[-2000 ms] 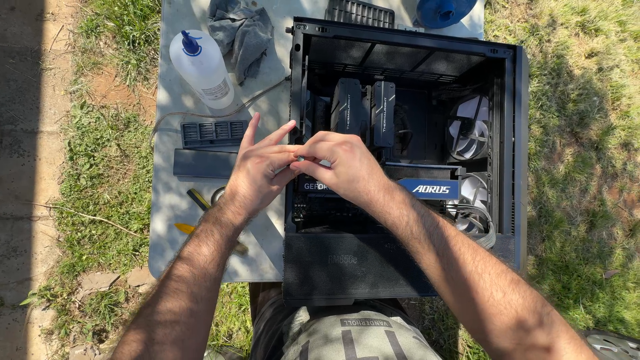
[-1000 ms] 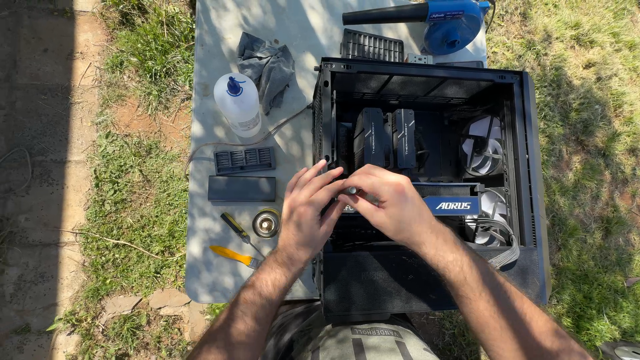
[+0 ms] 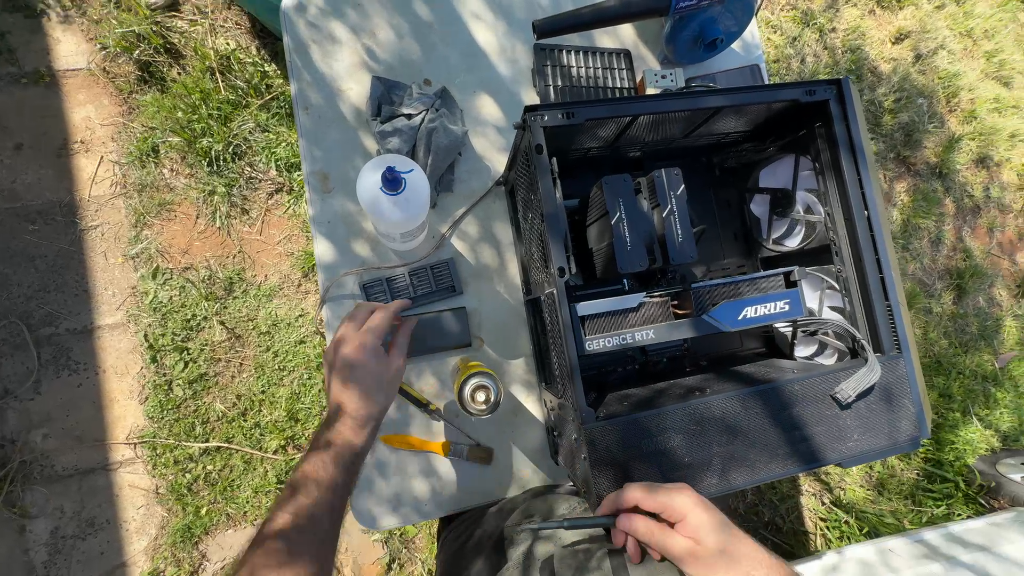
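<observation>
My left hand (image 3: 368,352) is over the lower edge of a black screwdriver bit case (image 3: 412,284), its fingertips at the case; whether they pinch a small bit cannot be told. Just below lies the case's flat dark cover (image 3: 440,332), partly behind the fingers. In my right hand (image 3: 668,524) is a slim dark precision screwdriver (image 3: 572,523), pointing left, near my lap in front of the computer. The open black computer case (image 3: 744,416) shows a graphics card (image 3: 688,324), a twin-tower CPU cooler (image 3: 646,220), white-bladed fans (image 3: 788,200) and a loose cable connector (image 3: 856,388).
On the table (image 3: 488,24) are a yellow-handled brush (image 3: 436,448), a yellow-and-black screwdriver (image 3: 418,398), a spray can (image 3: 478,390), a plastic bottle (image 3: 394,200), a grey cloth (image 3: 416,128) and a cord (image 3: 448,232). A vented cover (image 3: 582,72) and blue blower (image 3: 704,32) lie behind the case.
My hands, together over the computer case before, have parted. The left has moved left to the bit case; the right has moved down toward my lap with the screwdriver.
</observation>
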